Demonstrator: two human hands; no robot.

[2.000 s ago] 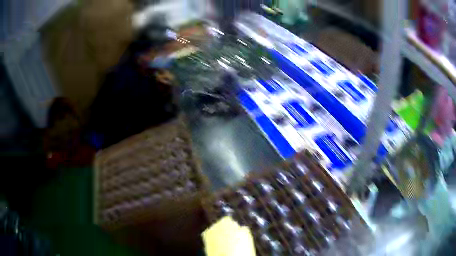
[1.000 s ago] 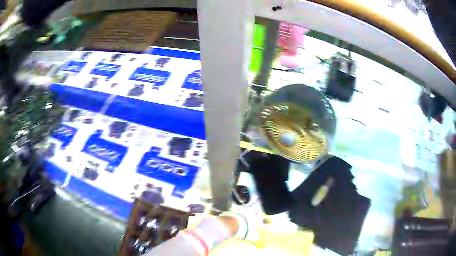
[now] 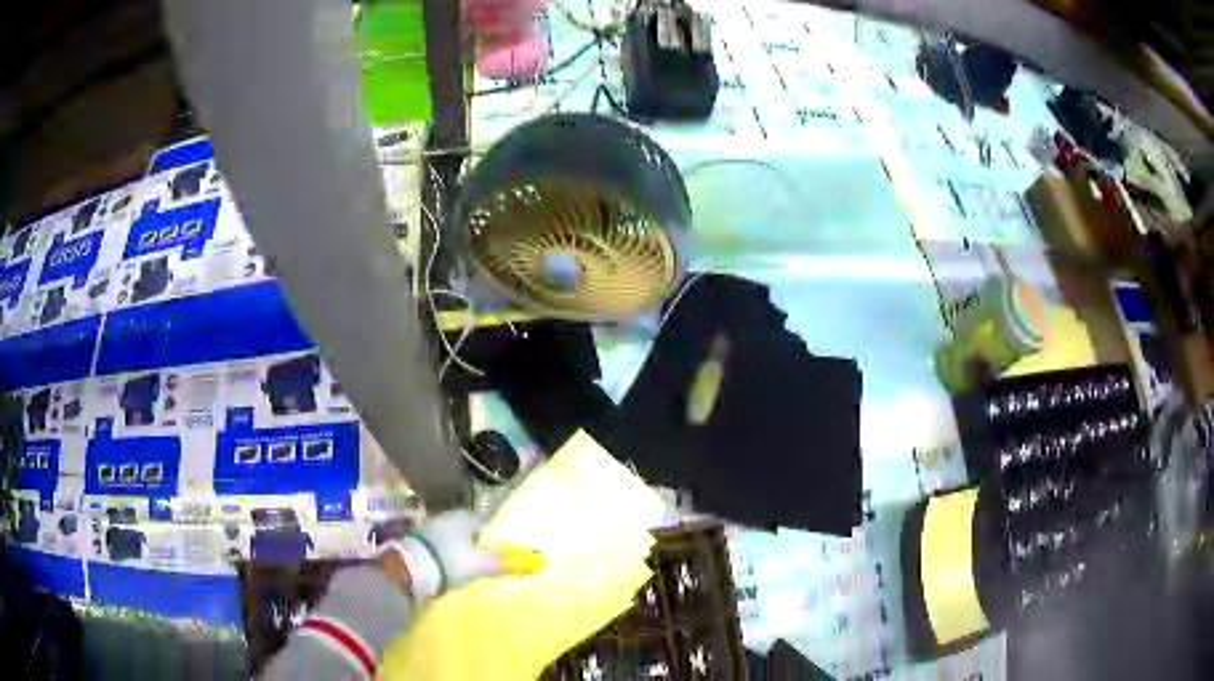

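My left hand (image 3: pixel 455 556), in a pale glove with a grey, red-striped sleeve, reaches in from the lower left. It grips several cream-yellow sheets (image 3: pixel 566 559) by their left side, its fingers lying over them. The sheets are fanned out above a brown divided tray (image 3: pixel 712 585) with shiny dark round parts in its cells. They cover the tray's middle. My right hand is not in view.
A desk fan (image 3: pixel 573 233) stands behind black sheets (image 3: pixel 772 412). A black parts tray (image 3: pixel 1072 479), a pale-topped black stack (image 3: pixel 951 565) and a yellow-green bottle (image 3: pixel 992 333) are at right. A grey post (image 3: pixel 300 213) crosses the left.
The view has swung right, so the fan and black sheets sit further left. The yellow sheets have come up into fuller view in my left hand. The black parts tray shows more fully.
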